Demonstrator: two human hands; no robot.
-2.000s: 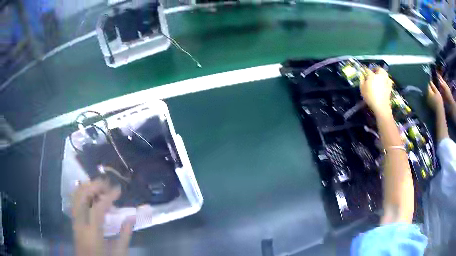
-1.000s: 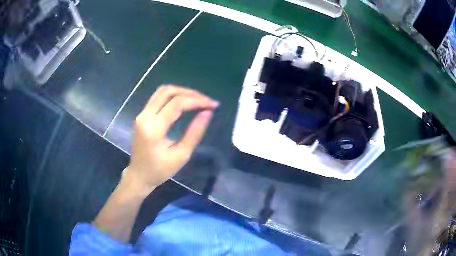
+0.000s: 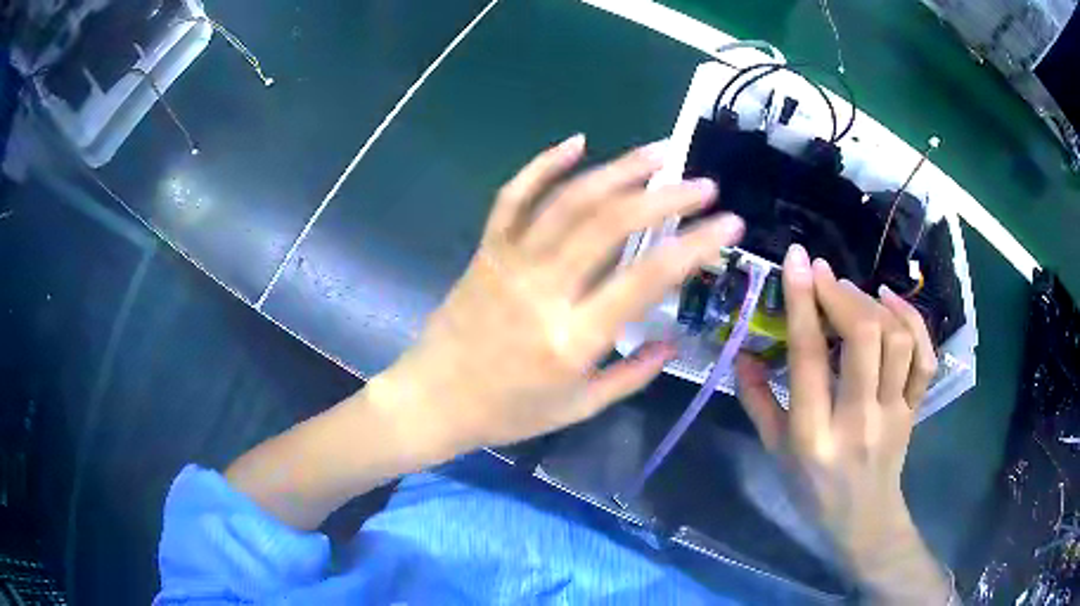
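The white bottom housing [image 3: 963,369] lies in front of me with the black optical engine [image 3: 770,189] inside. The power supply board, with its yellow transformer [image 3: 767,331], is at the housing's near side, partly hidden by my hands. A pale lilac ribbon cable [image 3: 696,408] trails from it over the housing's near edge. My right hand [image 3: 847,367] holds the board between thumb and fingers. My left hand [image 3: 551,278] is spread with its fingers over the housing's left side, holding nothing.
Another white housing [image 3: 148,95] with thin wires is at the upper left. Black cables [image 3: 841,101] loop over the far side of my housing. The white rail [image 3: 1001,237] of the green conveyor runs behind it. A black tray [image 3: 1054,391] is partly in view at the right edge.
My right hand has come from the tray side to the housing with the board and ribbon cable. My left hand has moved right to the housing, which appears slightly farther right.
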